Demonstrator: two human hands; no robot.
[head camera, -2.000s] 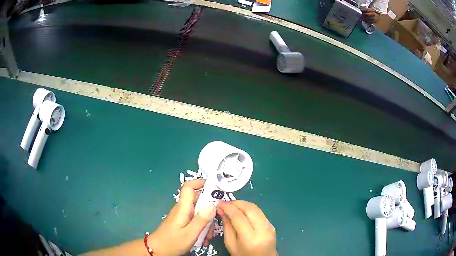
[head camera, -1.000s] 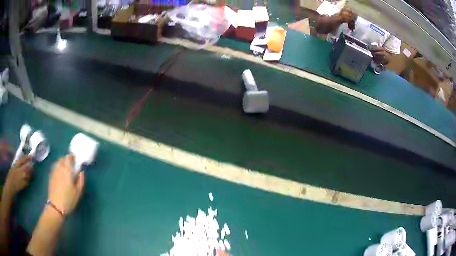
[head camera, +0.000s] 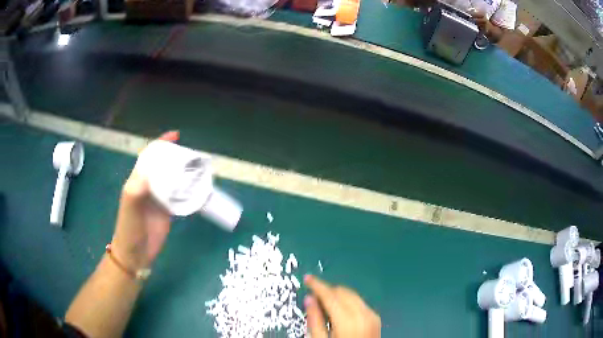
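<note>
My left hand (head camera: 142, 214) grips a white handheld fan (head camera: 175, 175) by its drum head, raised over the bench left of centre. The fan's handle points down to the right, and its round face is blurred. A loose pile of small white plastic parts (head camera: 258, 290) lies on the bench at the bottom centre. My right hand (head camera: 340, 313) is at the pile's right edge, cut off by the bottom of the picture. Its thumb and index finger are close together, and I cannot tell whether they hold a part.
One white fan lies at the left (head camera: 61, 185). Fans are grouped at the lower right (head camera: 506, 294) and far right (head camera: 574, 257). The cream rail (head camera: 317, 193) divides bench from dark green belt (head camera: 297, 125). Across it are a dark grey device (head camera: 451, 33), boxes and part of a person.
My left hand has come back from the left with a fan. One fan now lies there instead of two. My right hand has come into view by the pile. The hand at the far left is gone.
</note>
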